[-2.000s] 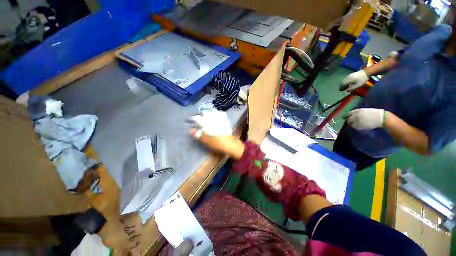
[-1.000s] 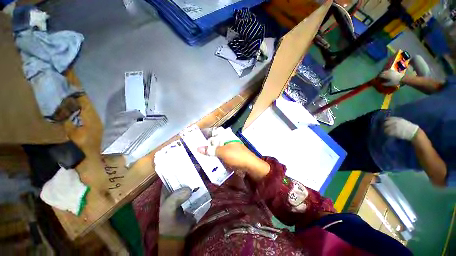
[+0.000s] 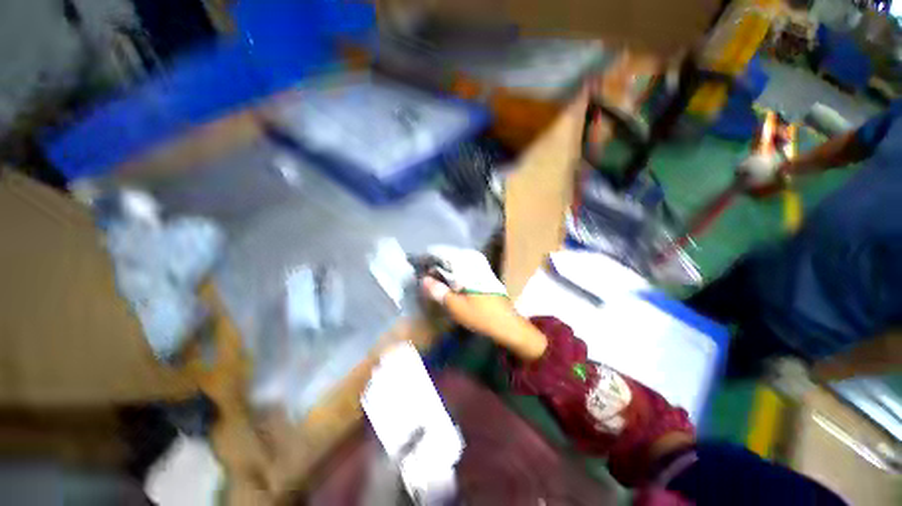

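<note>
The view is blurred. My right hand [image 3: 465, 272], in a white glove with bare-looking fingertips, is over the bench's front edge. A small white-silver bracket [image 3: 391, 269] is at its fingertips and looks gripped. My left hand [image 3: 384, 476] is a blurred grey shape at the bottom, with its thumb over a larger white bracket [image 3: 405, 395] held in front of my lap. The stacked brackets [image 3: 297, 366] lie on the bench to the left, with one upright pale bracket [image 3: 304, 296] behind them.
A blue-edged tray stack [image 3: 381, 133] is at the back, with a dark striped cloth [image 3: 470, 178] beside it. A cardboard divider [image 3: 542, 198] stands at right, a white blue-edged board [image 3: 633, 331] beyond. Crumpled cloth [image 3: 163, 267] lies left. A person in blue [image 3: 841, 247] stands right.
My right hand has moved from the brackets at my lap out over the bench edge, with a bracket at its fingers. My left hand still has a bracket near my lap. The view has shifted.
</note>
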